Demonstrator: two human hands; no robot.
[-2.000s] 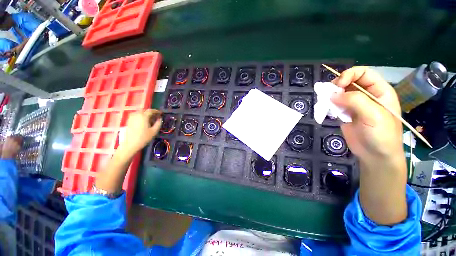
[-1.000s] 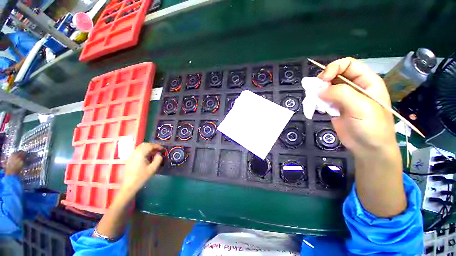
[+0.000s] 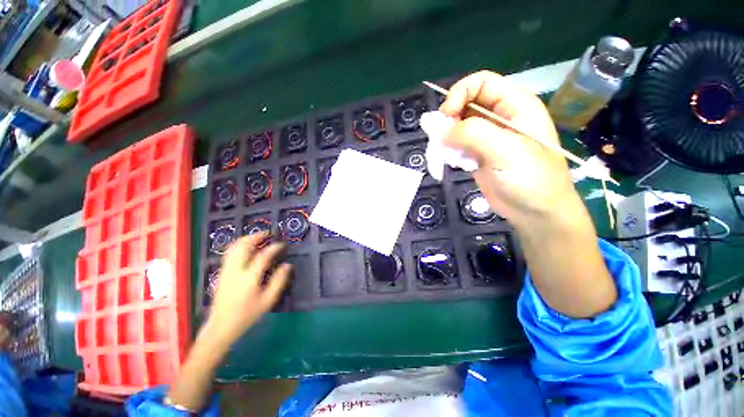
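Observation:
My right hand (image 3: 518,159) pinches a crumpled white wipe (image 3: 440,147) and holds a thin wooden stick (image 3: 542,140) above the right part of the black foam tray (image 3: 338,277). My left hand (image 3: 249,281) is over the tray's lower-left pockets, fingers apart; what lies under it is partly hidden. Round black units (image 3: 295,178) sit in the pockets, several at the left with red-orange rims. Front-row units (image 3: 436,266) at the right show glossy dark faces. A square white sheet (image 3: 367,199) lies on the tray, covering some pockets.
A red grid tray (image 3: 135,261) with a white patch lies left; another (image 3: 126,69) is farther back. A bottle (image 3: 591,81), black fan (image 3: 710,102) and white power strip (image 3: 653,240) with cables are right. A white parts tray (image 3: 710,350) is lower right. Another person's blue sleeve shows far left.
The view has shifted, so the trays appear farther left and more fan shows. My left hand has moved from the tray's front-left corner a little right over the pockets, fingers more spread. My right hand keeps wipe and stick.

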